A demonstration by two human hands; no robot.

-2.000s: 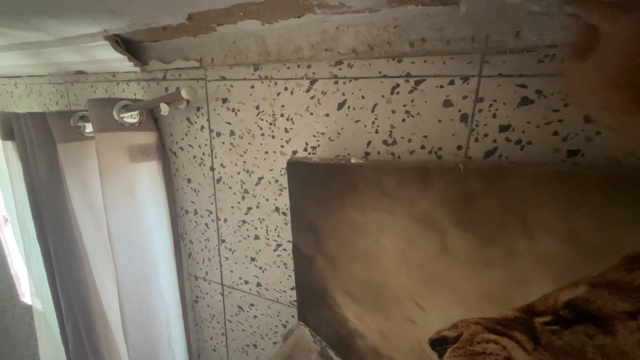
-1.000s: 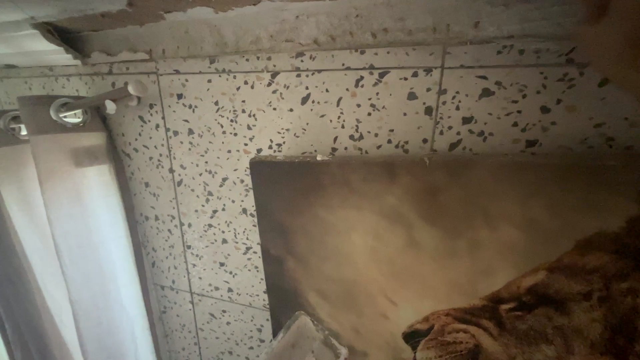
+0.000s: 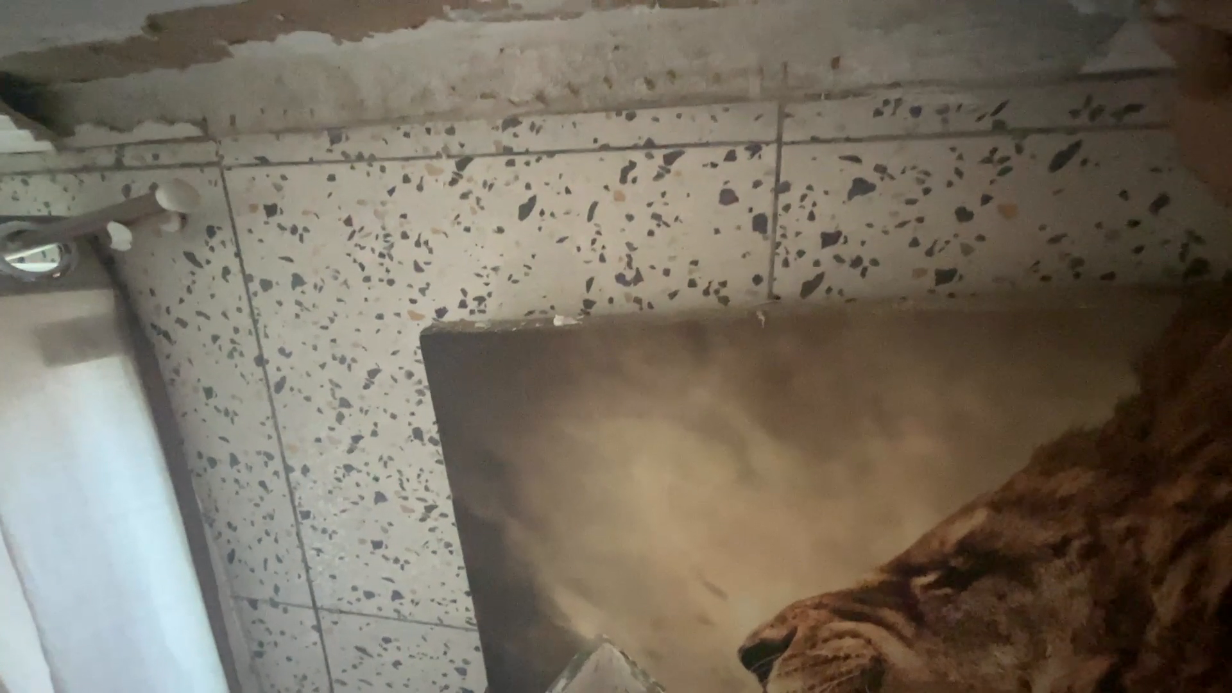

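Neither my left hand nor my right hand can be made out. A blurred brown shape (image 3: 1198, 106) fills the top right edge; whether it is part of a hand cannot be told. A large picture panel (image 3: 654, 462) showing a lion's head in profile hangs against a speckled terrazzo-tiled wall (image 3: 356, 241). Dust and small crumbs lie along the panel's top edge. At the bottom, the pale corner of an object (image 3: 604, 669) overlaps the panel; what it is cannot be told.
On the left, a light curtain (image 3: 87, 481) hangs by a metal eyelet from a curtain rod (image 3: 106, 217) with a rounded end. Above the tiles runs a rough plaster band (image 3: 481, 72) with peeling, broken edges.
The view has shifted to the right and closer, so less of the curtain shows. The things on the wall have not plainly moved.
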